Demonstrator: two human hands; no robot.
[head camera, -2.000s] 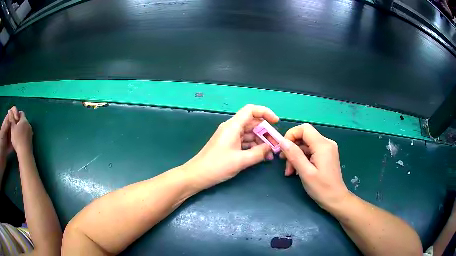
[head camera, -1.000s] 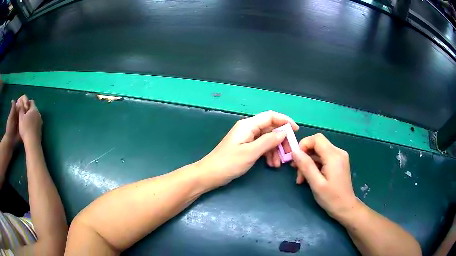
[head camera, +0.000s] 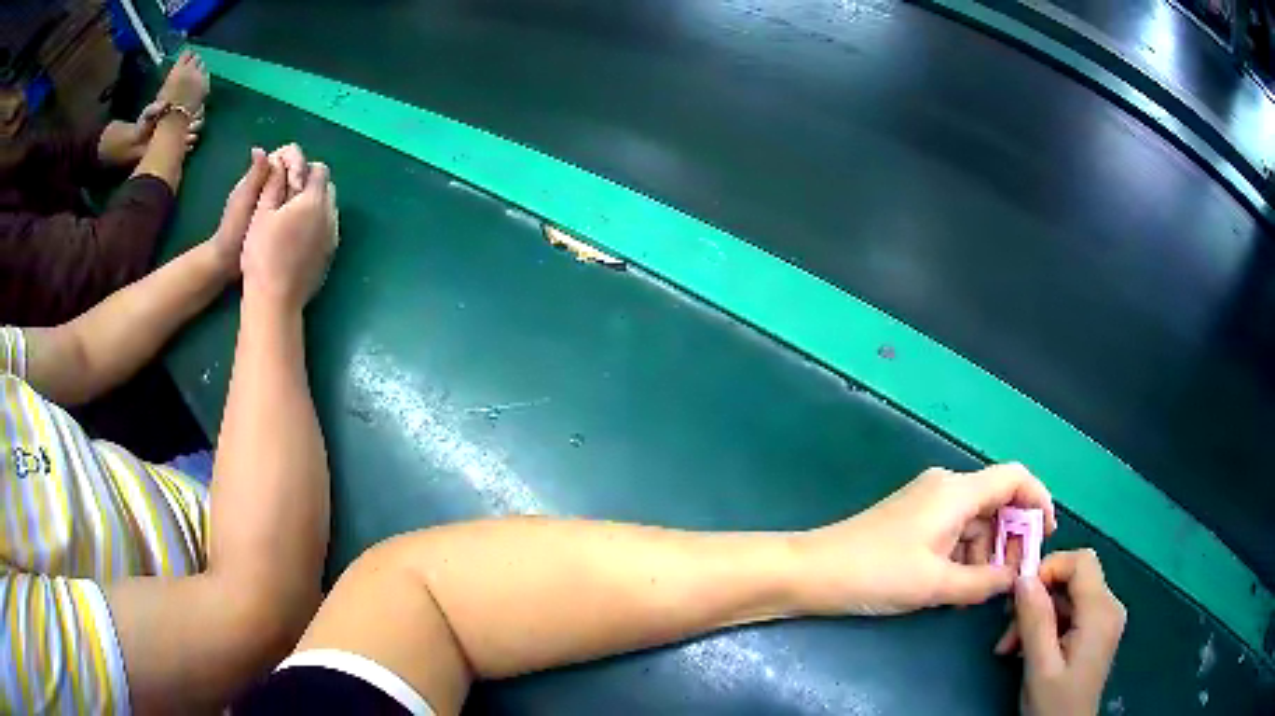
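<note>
A small pink plastic frame (head camera: 1032, 523) with a rectangular opening is held above the dark green table at the lower right. My left hand (head camera: 965, 539) grips it from the left, with fingers behind it and the thumb at its lower edge. My right hand (head camera: 1074, 623) pinches its lower end between thumb and fingers; the right forearm is cut off by the bottom edge. The two hands are close together at the frame.
Dark green table (head camera: 601, 434) under the arms. A bright green strip (head camera: 783, 287) runs diagonally beside the dark conveyor belt (head camera: 895, 154). At left, a person in a striped shirt (head camera: 98, 490) rests clasped hands over the table; another person's hands (head camera: 175, 119) are beyond.
The view has swung left, so my hands and the frame appear farther right and lower, and more of the people at left shows. Both hands still hold the frame, now seen more upright.
</note>
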